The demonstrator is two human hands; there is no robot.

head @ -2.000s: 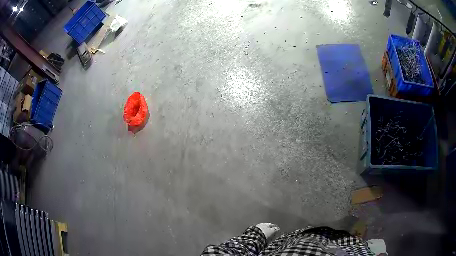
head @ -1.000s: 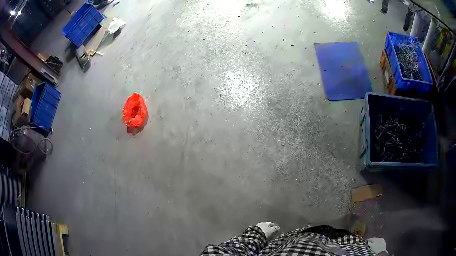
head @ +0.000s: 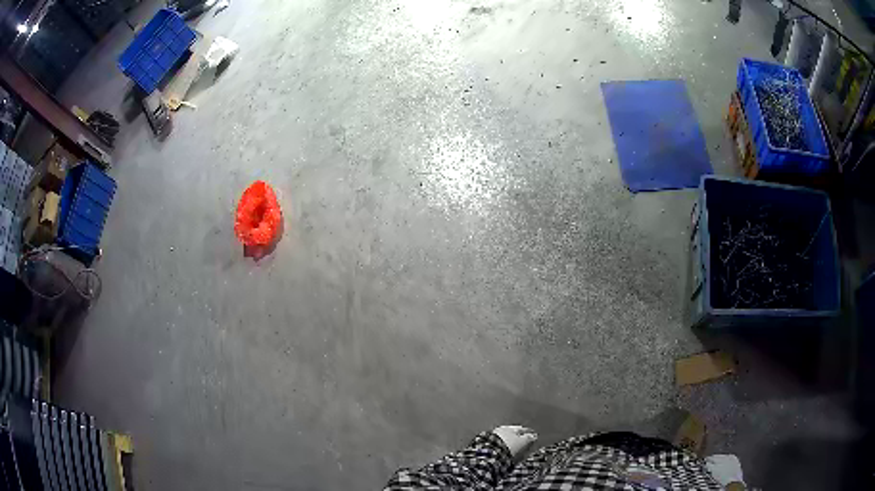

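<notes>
My left hand [head: 515, 438] is a small white-gloved shape at the bottom edge, below a black-and-white checked sleeve. My right hand [head: 725, 470] is a white-gloved shape at the bottom right, cut off by the picture's edge. The fingers of both are too small to make out, and no held thing shows. Nearest in front on the right stands a teal-blue bin [head: 766, 251] with loose thin metal pieces inside. Pieces of brown cardboard [head: 704, 368] lie on the floor below it.
A blue crate [head: 785, 120] of small metal pieces stands behind the bin, beside a flat blue sheet [head: 656, 135]. A red-orange bundle [head: 258, 218] lies on the floor at left. Blue crates [head: 86, 209] and stacked metal panels [head: 72, 446] line the left side.
The view has shifted very slightly. The hands and the things on the floor have not visibly moved.
</notes>
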